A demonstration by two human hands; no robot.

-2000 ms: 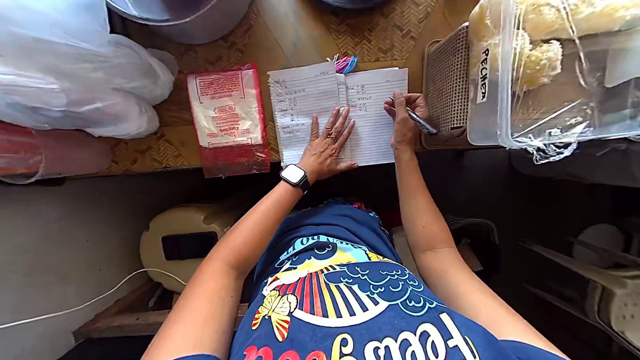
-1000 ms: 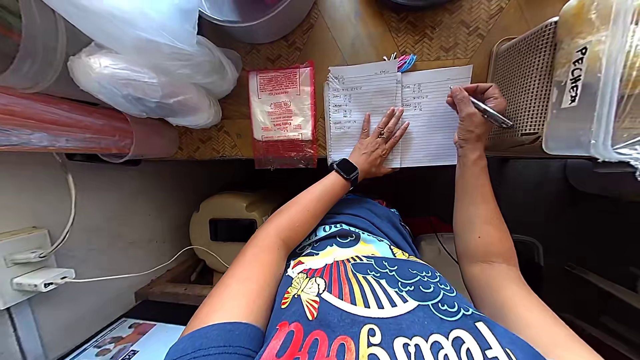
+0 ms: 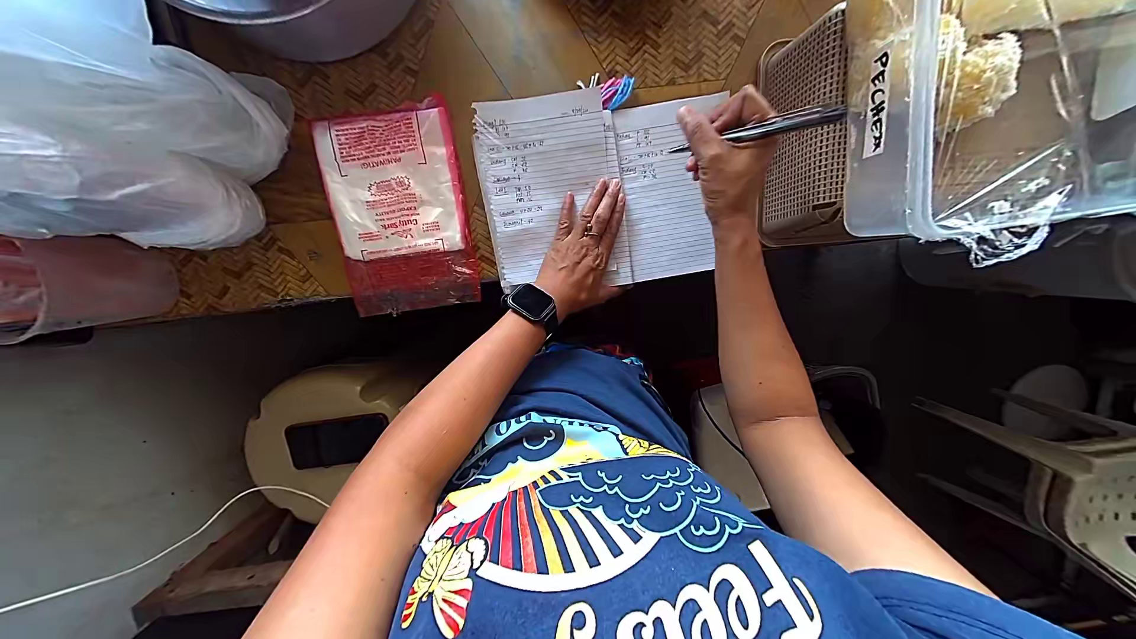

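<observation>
An open lined notebook (image 3: 674, 226) with handwriting on both pages lies at the table's front edge. My left hand (image 3: 581, 248), with a ring and a black smartwatch (image 3: 531, 303) at the wrist, rests flat on its left page near the fold, holding nothing. My right hand (image 3: 732, 160) grips a dark pen (image 3: 781, 124), whose tip is at the writing on the upper part of the right page. Pink and blue yarn strands (image 3: 614, 91) stick out at the notebook's top. Left of the notebook lies a red and white printed plastic packet (image 3: 395, 200).
A woven-pattern plastic basket (image 3: 803, 133) and a clear plastic tub (image 3: 887, 191) with yellowish food stand close on the right. White plastic bags (image 3: 169, 151), a pinkish container (image 3: 106, 284) and a metal pot (image 3: 311, 31) are at the left. A beige stool (image 3: 275, 399) stands below.
My right hand has brought the pen tip to the right page; one second ago it held the pen pointing away to the right. My left hand has stayed on the left page. The view has shifted.
</observation>
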